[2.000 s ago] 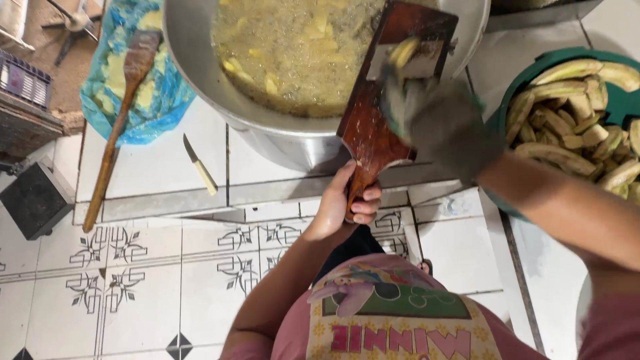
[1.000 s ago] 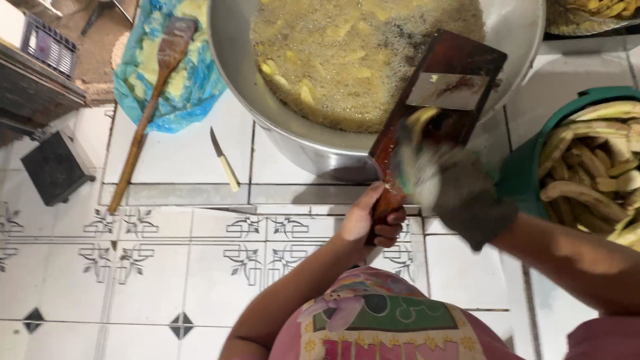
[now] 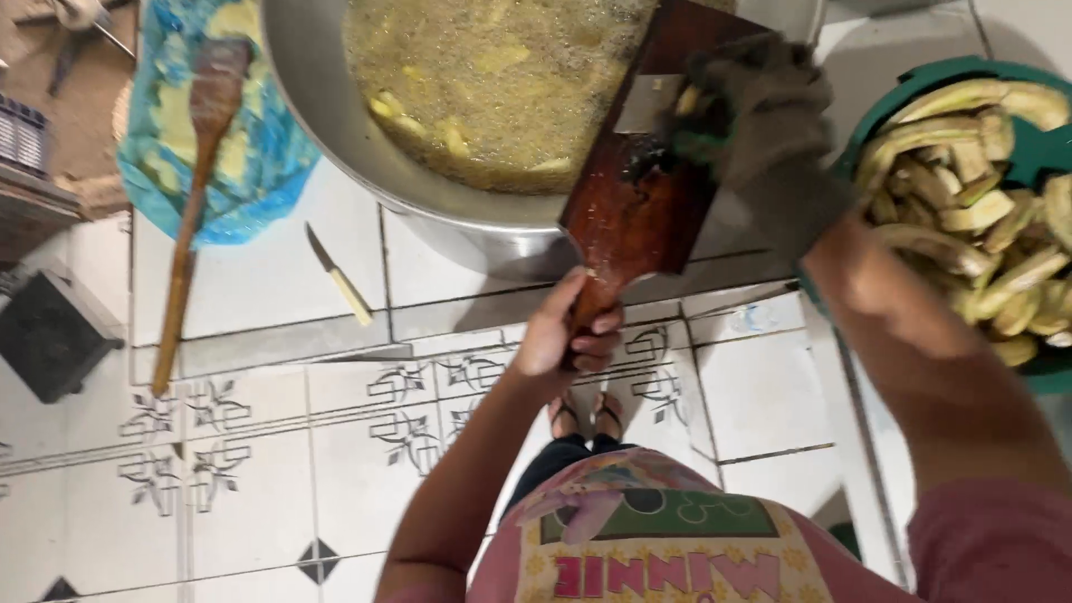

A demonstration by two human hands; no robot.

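My left hand [image 3: 571,328] grips the handle of a dark wooden slicer board [image 3: 649,197] with a metal blade plate. The board slants over the near right rim of a wide metal pan [image 3: 335,159] of bubbling oil with yellow slices [image 3: 452,138] in it. My right hand [image 3: 766,126], in a dark work glove, is blurred over the board beside the blade. Its fingers are closed around a pale piece, probably peeled plantain [image 3: 688,100], partly hidden by the glove. Peeled plantains [image 3: 997,226] fill a green basin [image 3: 863,134] at the right.
Left of the pan, a wooden paddle [image 3: 201,159] lies across a blue plastic bag [image 3: 289,180] holding something yellow. A small knife [image 3: 337,275] with a pale handle rests on the tiled counter [image 3: 251,285]. A black box-like object [image 3: 54,335] is at the far left.
My gloved right hand has moved up along the board, from near its handle end to the blade plate. My left hand keeps its hold on the handle. The view has shifted.
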